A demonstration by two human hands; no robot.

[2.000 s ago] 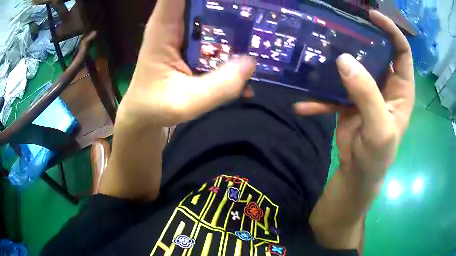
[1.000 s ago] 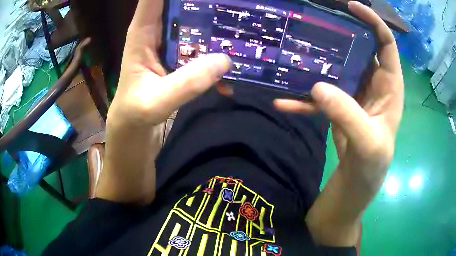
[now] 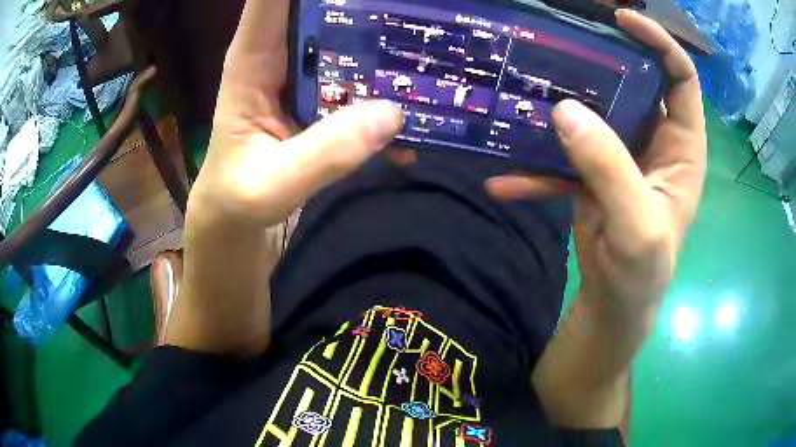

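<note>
A smartphone is held sideways at the top of the view, its upper edge partly cut off. Its lit screen shows a dark purple menu with rows of small weapon pictures and panels. My left hand grips the phone's left end, with the thumb over the lower left part of the screen. My right hand grips the right end, with the thumb over the lower right part of the screen. Fingertips of both hands show below the phone's lower edge. The other fingers are mostly hidden behind it.
A black T-shirt with a yellow line pattern lies below the phone. A wooden armchair with crumpled blue plastic stands at left. A whitish heap is at upper left. More blue plastic is at upper right, over the green floor.
Compared with two seconds ago, the phone and both hands sit further left in view, and the menu layout differs. Since one second ago, my right thumb has moved up onto the screen.
</note>
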